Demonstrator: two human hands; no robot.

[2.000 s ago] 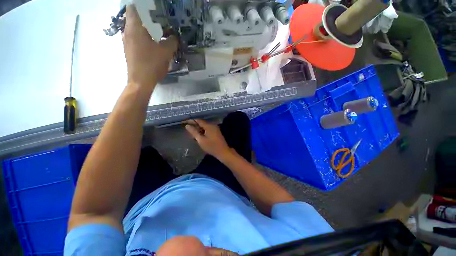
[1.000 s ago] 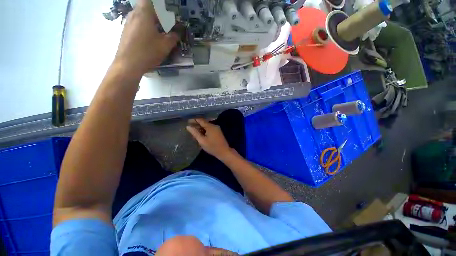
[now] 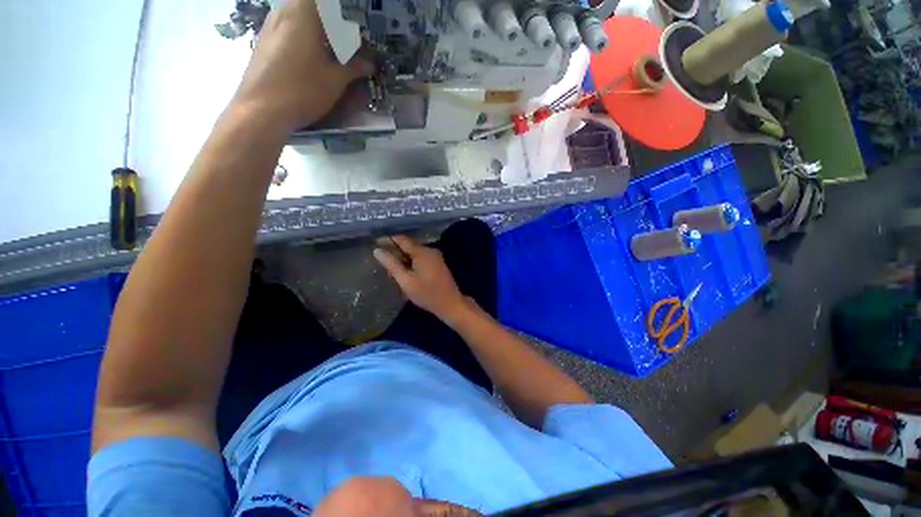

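Observation:
The pale sewing machine head (image 3: pixel 459 113) stands at the top of the head view, with a row of white tension knobs. My left hand (image 3: pixel 308 71) reaches in at its left side, fingertips beside the shiny needle and presser foot area (image 3: pixel 378 89). The pale guard (image 3: pixel 338 28) covers part of it, so I cannot tell if the fingers hold anything. My right hand (image 3: pixel 426 278) is low, below the table edge and over my lap, fingers curled around a small dark tool (image 3: pixel 406 260), mostly hidden.
A long screwdriver (image 3: pixel 123 209) lies left on the table. Red-gripped tools (image 3: pixel 522 123) lie by a white cloth (image 3: pixel 520 162) and a grey parts tray (image 3: pixel 594 146). An orange-red disc (image 3: pixel 631 101) and thread cone (image 3: pixel 734 45) stand behind. A blue crate (image 3: pixel 566 283) holds spools and orange scissors (image 3: pixel 669 321).
The view has shifted slightly. My left hand stays at the needle area, its wrist now bent a little more to the left. My right hand has barely moved.

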